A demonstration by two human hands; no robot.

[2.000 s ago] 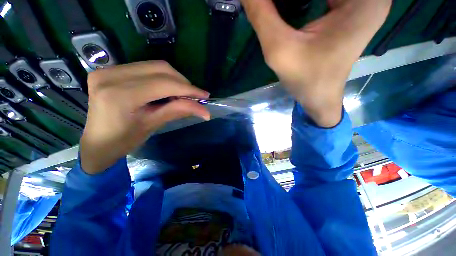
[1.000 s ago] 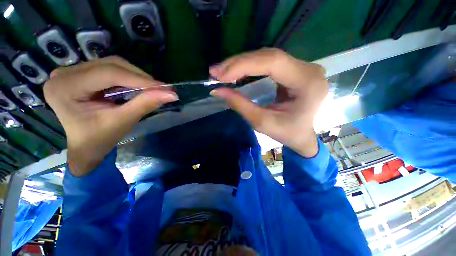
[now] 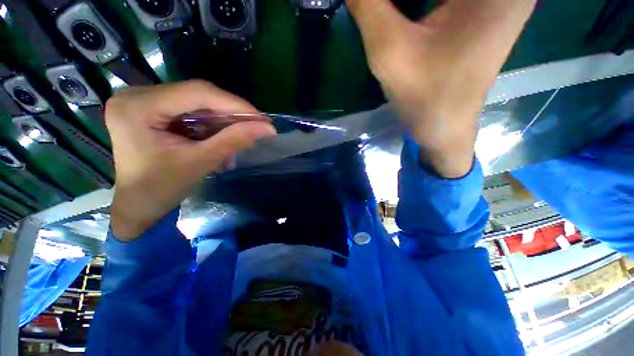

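My left hand [image 3: 177, 142] pinches a clear, glossy film [image 3: 313, 125] between thumb and fingers; the film shows as a bright thin line reaching right from the fingertips. My right hand [image 3: 445, 66] is raised over the belt at the top, its fingers cut off by the picture's edge, so what it holds is hidden. A grey square smartwatch [image 3: 227, 15] lies back up with its round black sensor showing. Another watch [image 3: 318, 5] is partly cut off at the top edge, left of my right hand.
More watches [image 3: 88, 35] with dark straps lie in rows on the green conveyor belt [image 3: 278, 76]. A pale metal rail [image 3: 535, 80] edges it. A glassy ledge [image 3: 556, 118] runs alongside. A person's blue sleeve [image 3: 584, 188] is at the right, above shelves with a red item [image 3: 539, 240].
One second ago both hands met at the film in front of me. Now my right hand is away from it, up and right over the belt. My left hand still pinches the film, slightly further right.
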